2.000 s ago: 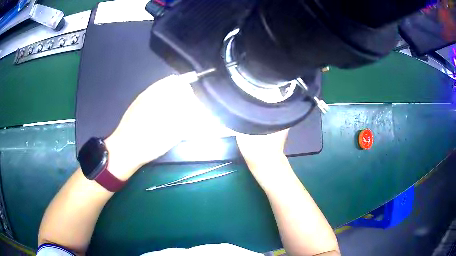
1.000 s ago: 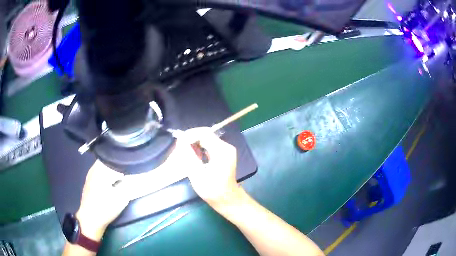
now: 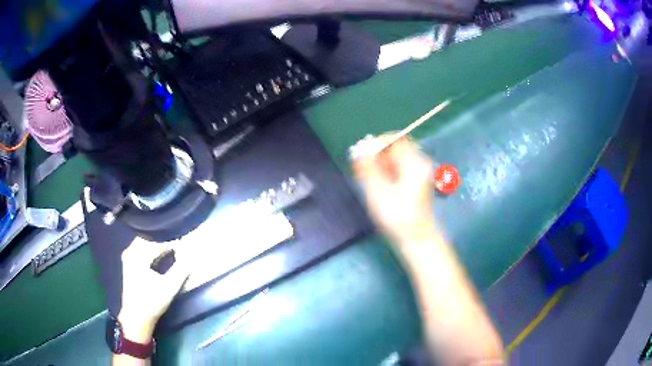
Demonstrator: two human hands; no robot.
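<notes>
A long silvery-white component strip (image 3: 289, 191) lies slanted on the black work board (image 3: 336, 214), glared out white near the microscope. A pale flat bar (image 3: 275, 234) lies along its front side. My left hand (image 3: 152, 275) is on the left end of the strip, under the microscope head, its fingertips lost in glare. My right hand (image 3: 393, 182) is raised right of the board, shut on a thin tan stick (image 3: 427, 119) that points up and right. The red pot (image 3: 447, 179) stands just right of my right hand. Tweezers (image 3: 232, 323) lie at the board's front edge.
The black microscope (image 3: 118, 132) stands over the board's left part. A black keyboard (image 3: 243, 89) and a monitor (image 3: 322, 11) are behind, with a pink fan (image 3: 51, 104) at the back left. A waiting strip (image 3: 61, 250) lies at the left. A blue stool (image 3: 590, 229) stands at the right.
My right hand has moved away from under the microscope to the right, beside the red pot, with the stick in it. The strip is now more exposed. My left hand stays at the strip.
</notes>
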